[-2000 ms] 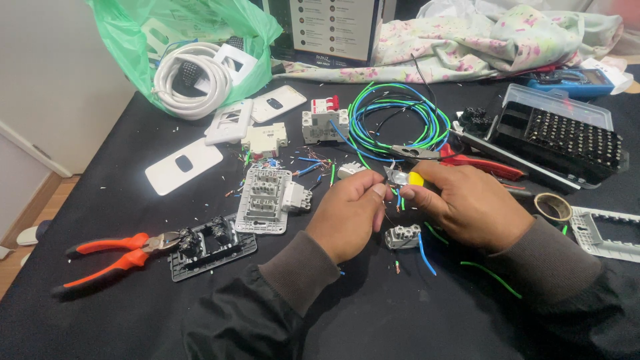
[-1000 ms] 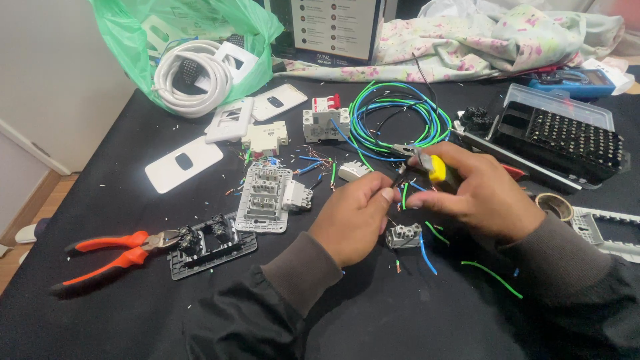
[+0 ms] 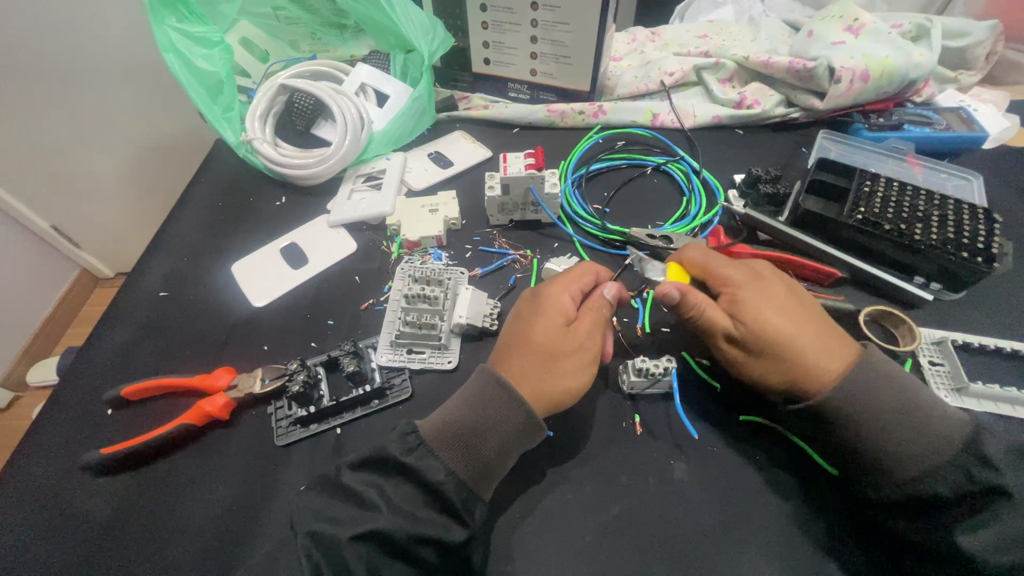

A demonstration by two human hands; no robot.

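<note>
My left hand [image 3: 560, 332] pinches a thin black wire [image 3: 621, 268] between thumb and fingers. In my right hand [image 3: 752, 316] is a yellow-handled tool [image 3: 677, 273], its blurred metal end close to the wire; it looks like a utility knife. Just below my hands lies a grey socket module [image 3: 646, 374] with a blue wire [image 3: 685, 406] at its right side. Short blue and green wire pieces [image 3: 649, 310] show between the hands. Behind them rest red-handled pliers [image 3: 780, 262], beside a coil of green, blue and black wire [image 3: 640, 180].
Left of my hands are a white socket frame [image 3: 424, 316], a dark frame [image 3: 340, 392] and orange-handled pliers [image 3: 172, 400]. A circuit breaker [image 3: 522, 186] stands behind. On the right are a plastic case [image 3: 904, 216], a tape roll [image 3: 890, 328] and a white frame [image 3: 972, 372]. Wire scraps are scattered about.
The yellow-handled tool was more upright in my right hand one second ago; now it lies flatter, its metal end toward my left hand. My left hand stays near the same spot.
</note>
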